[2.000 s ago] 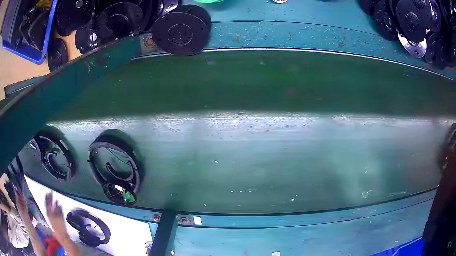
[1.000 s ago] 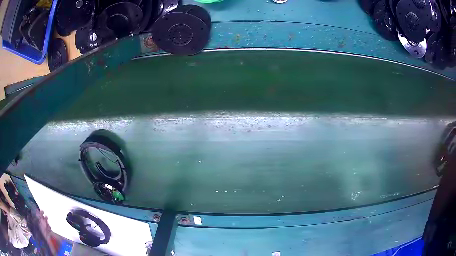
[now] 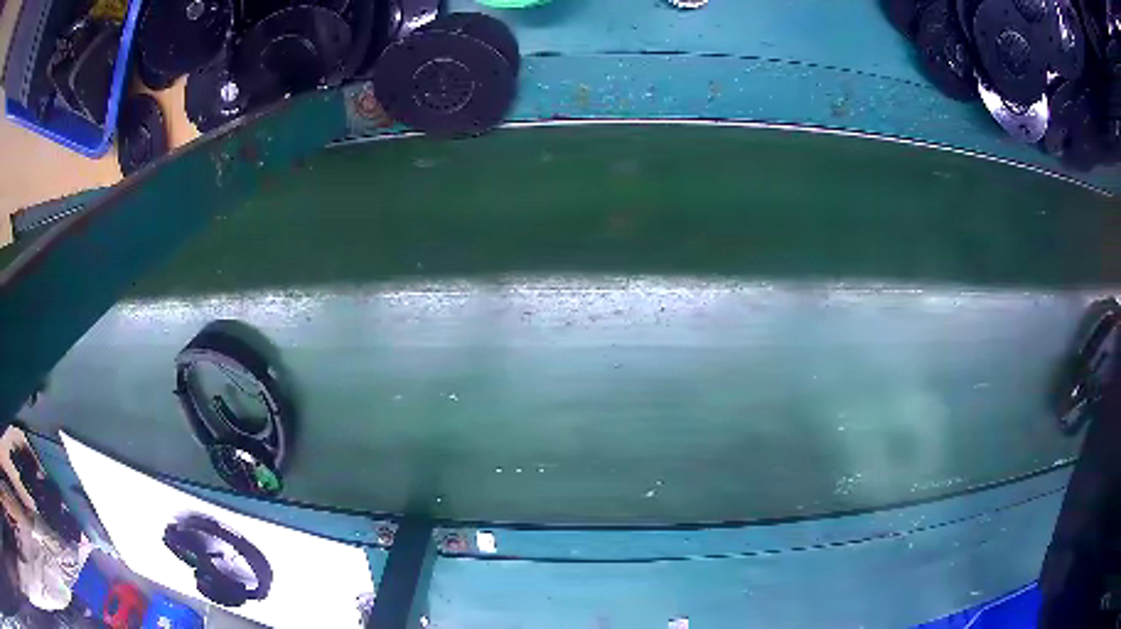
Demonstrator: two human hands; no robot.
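No hand of mine is in view. A black headphone headset (image 3: 277, 424) lies on the left part of the green conveyor belt (image 3: 639, 393), with a small green circuit board (image 3: 266, 477) in the ear cup at its lower end. A second headset (image 3: 1089, 369) is partly cut off at the belt's right end. Black speaker plates (image 3: 445, 81) rest on the frame edge at the upper left, and another pile of speaker plates (image 3: 1014, 49) is at the upper right.
A blue-rimmed bin (image 3: 121, 86) is at the upper left. A teal metal bar (image 3: 160, 221) crosses the belt's left end. Another headset (image 3: 219, 559) lies on a white sheet (image 3: 314, 575) at the lower left. A dark upright shape (image 3: 1082, 541) stands at the lower right.
The headset on the belt has moved left. The headset farther left has gone from the belt, and another person's hands have left the lower left. The right-end headset shows more.
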